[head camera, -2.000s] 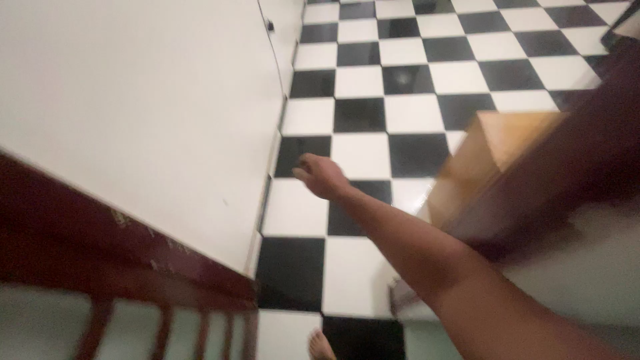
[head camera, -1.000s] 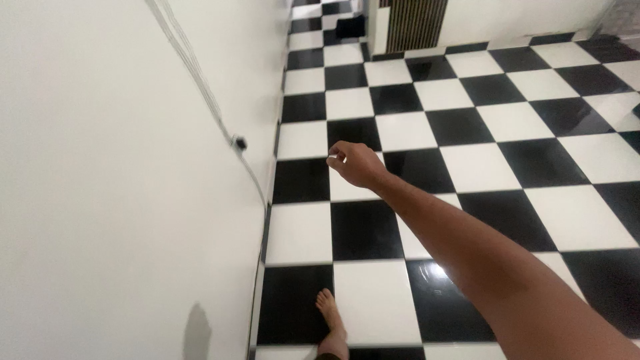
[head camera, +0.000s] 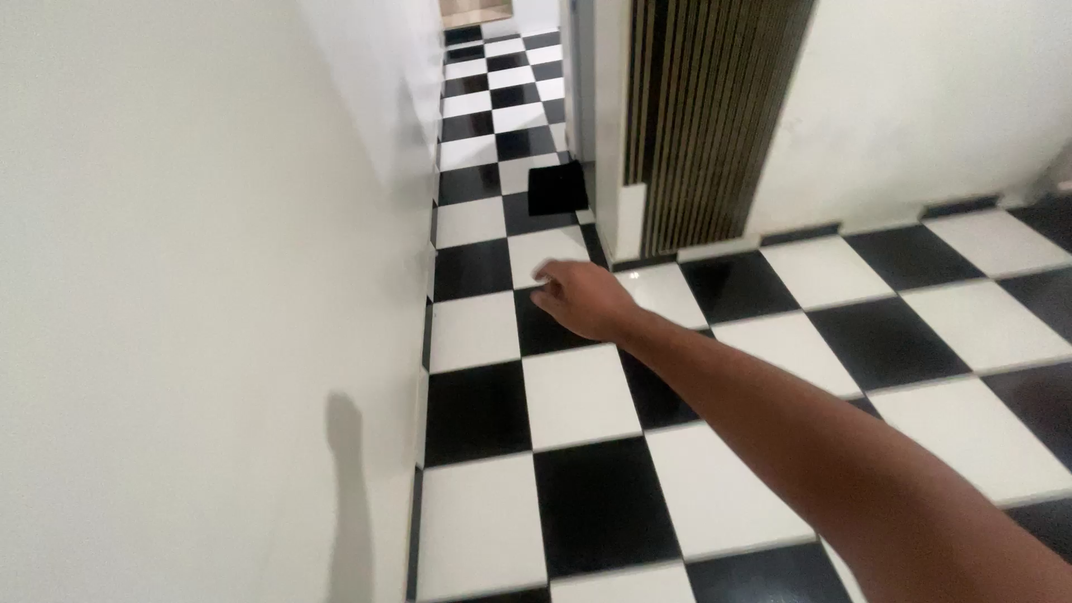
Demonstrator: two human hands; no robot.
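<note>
My right hand (head camera: 586, 300) is held out over the black-and-white checkered tile floor (head camera: 582, 394), at the end of a bare arm that enters from the lower right. Its fingers curl loosely, a small gap shows between thumb and forefinger, and nothing is seen in it. My left hand is out of view. Beyond the right hand, a black mat (head camera: 557, 188) lies on the floor beside a doorway edge.
A white wall (head camera: 209, 293) runs along the left, bearing a shadow. Ahead at the right stands a wall corner with a dark slatted panel (head camera: 703, 126). Between them a tiled passage (head camera: 523, 96) leads away. Another white wall (head camera: 904, 109) spans the right.
The view has moved forward along the left wall; the slatted panel and mat appear nearer. The dark red furniture and wooden box from two seconds ago have left the view, as has my foot.
</note>
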